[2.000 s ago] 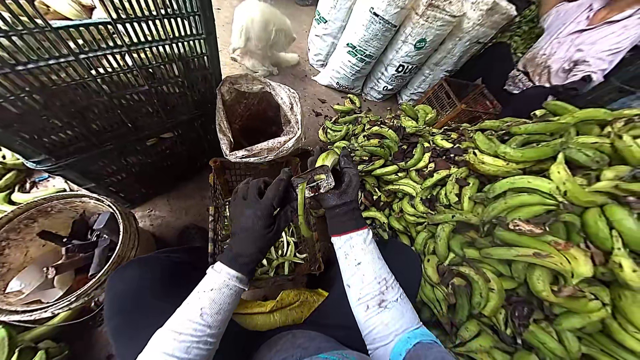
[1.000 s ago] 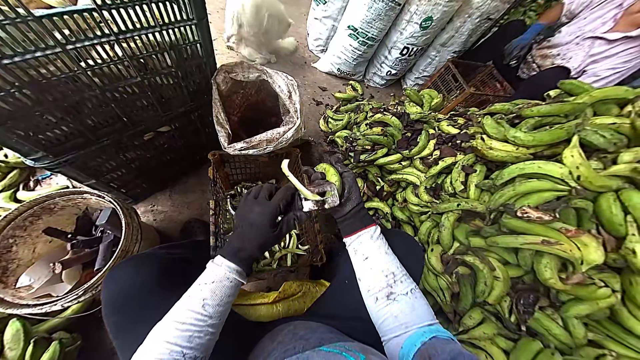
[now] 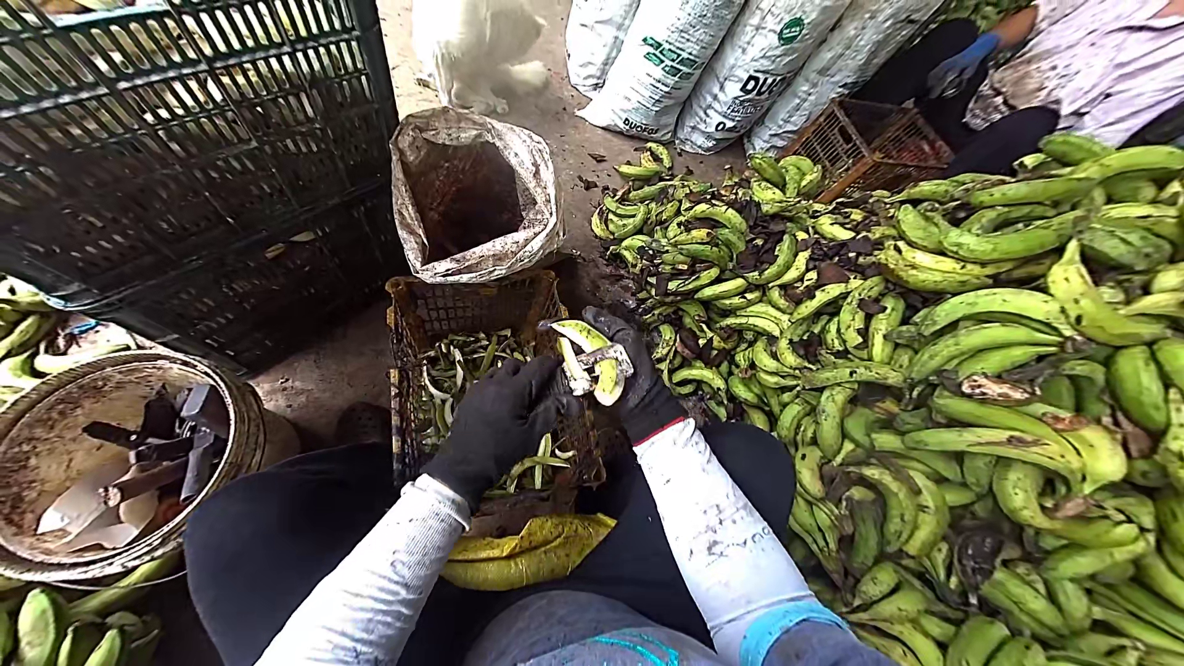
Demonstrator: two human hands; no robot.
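Observation:
Both hands wear black gloves and meet over a brown plastic crate (image 3: 398,407) holding green peel strips (image 3: 462,356). My right hand (image 3: 638,375) grips a small metal peeling tool (image 3: 603,355) against a partly peeled green plantain (image 3: 606,370). My left hand (image 3: 509,416) closes around the near end of the fruit or a pale peel strip (image 3: 572,365); which of the two, I cannot tell. The fingertips of my left hand are partly hidden. A yellow sack (image 3: 532,553) lies between my legs, below the crate.
Green plantains (image 3: 990,388) are heaped along the right. An open white sack (image 3: 546,236) stands beyond the crate, near a white-furred animal (image 3: 481,55) and full sacks (image 3: 661,69). Dark stacked crates (image 3: 185,157) and a bucket (image 3: 242,416) with knives stand left. A person (image 3: 1082,65) sits upper right.
The plantain in my hands shows more pale flesh than two seconds ago. The peel strip that stuck up to the left one second ago now hangs lower, close to the fruit.

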